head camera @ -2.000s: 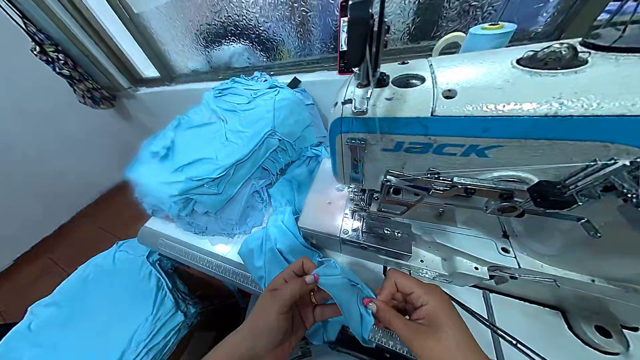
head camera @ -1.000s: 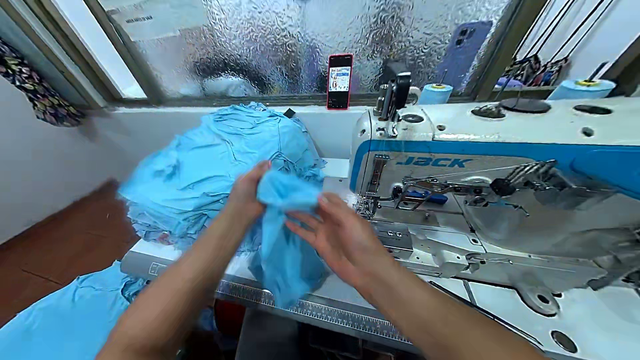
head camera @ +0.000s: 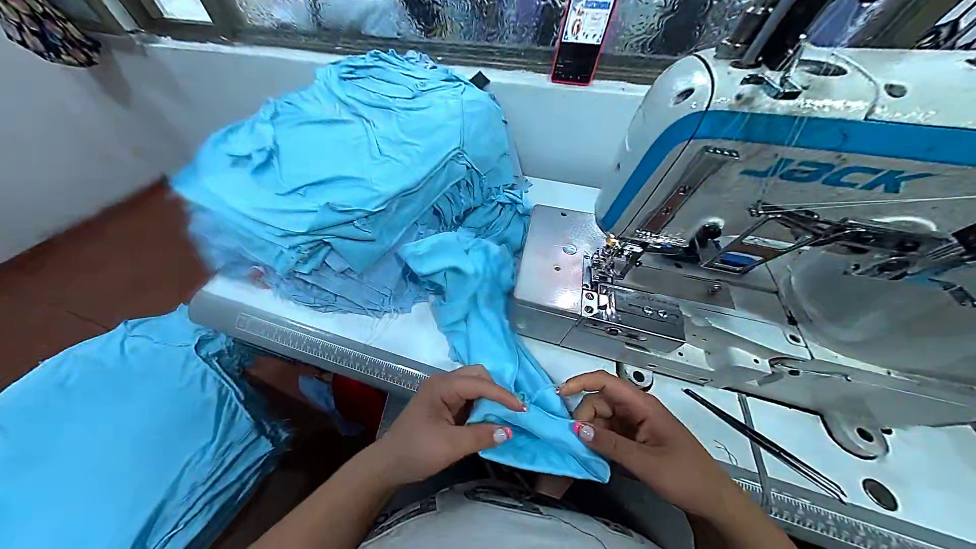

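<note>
A light blue fabric piece (head camera: 488, 320) runs from beside the sewing machine's bed down over the table's front edge. My left hand (head camera: 450, 423) pinches its near end between thumb and index finger. On the other side of that end, my right hand (head camera: 640, 438) grips the cloth by its edge, thumb and fingertips together. Right of the fabric stands a white and blue Jack industrial sewing machine (head camera: 808, 145), its presser foot area (head camera: 610, 263) with no blue cloth under it. Behind the held piece lies a large heap of light blue fabric pieces (head camera: 366, 160).
More blue fabric (head camera: 130, 427) hangs at the lower left, below the table. Black tweezers (head camera: 762, 442) lie on the table at the right. A measuring strip (head camera: 328, 347) runs along the table's edge. A phone (head camera: 583, 42) leans at the window sill.
One second ago both hands held the fabric up over the table in front of the heap. They are now lower, at the table's front edge, and the cloth lies stretched away from them.
</note>
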